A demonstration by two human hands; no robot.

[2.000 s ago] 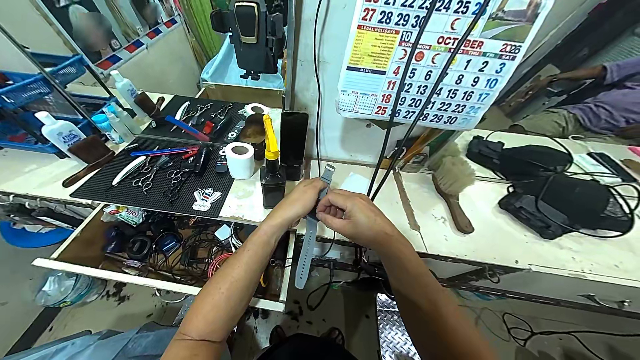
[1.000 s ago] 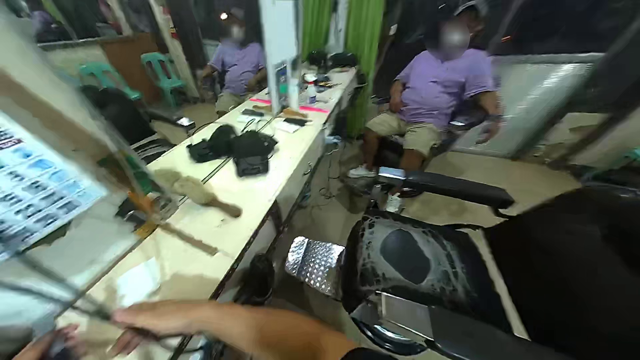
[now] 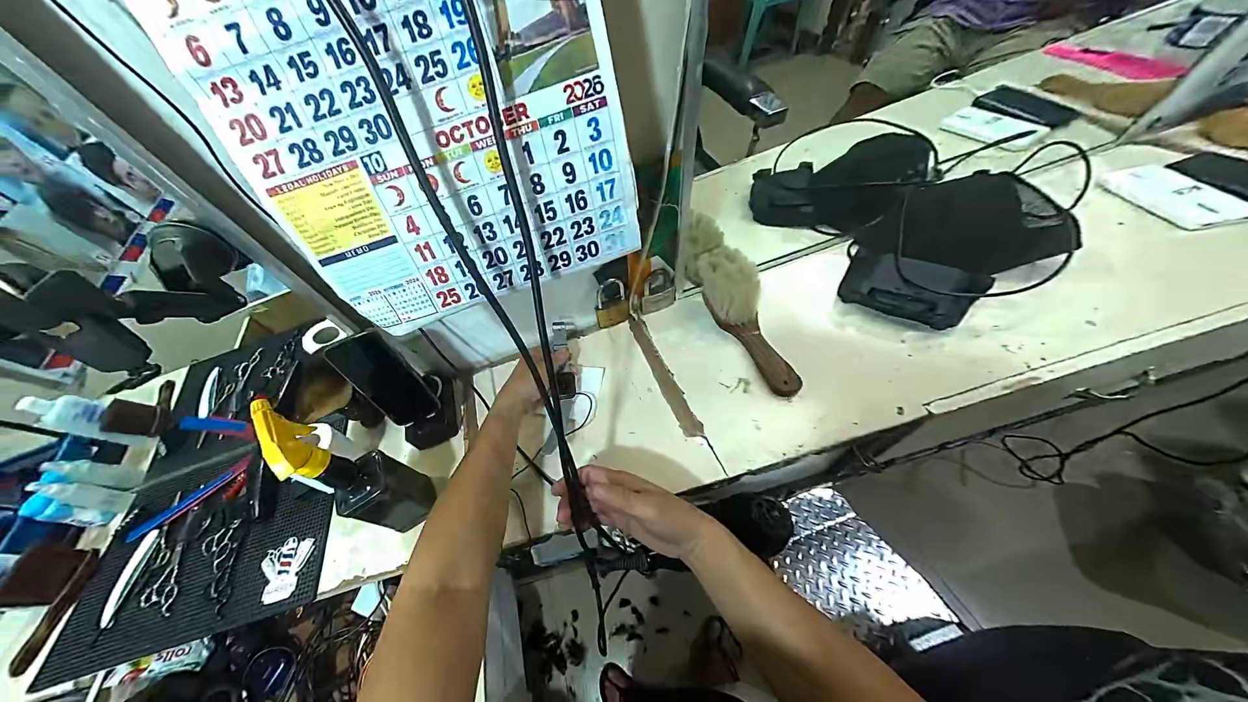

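Note:
My left hand [image 3: 525,386] is at the back of the counter, its fingertips at a wristwatch [image 3: 565,380] with a grey strap. Black cables cross in front, so its grip is unclear. A pale paper [image 3: 588,390] lies beside the watch. Nearer the counter's front edge, my right hand [image 3: 634,502] has its fingers spread around the hanging black cables [image 3: 527,263], with no clear grip on them. To the right of the watch lies a wooden-handled brush [image 3: 765,361]. Left of my left forearm stand a black spray bottle with a yellow head [image 3: 385,487] and an upright phone [image 3: 382,373].
Scissors [image 3: 166,575] and combs lie on a black mat [image 3: 88,648] at left, above an open drawer of cables. Padlocks [image 3: 612,304] hang by the mirror. Black bags [image 3: 916,288] with a cable sit at right. Below are a metal footrest [image 3: 858,556] and a black chair [image 3: 1033,663].
Two seconds ago both hands were together at the grey-strapped watch; now they are apart, with my right hand nearer the counter's front edge. The view swung far right and back between.

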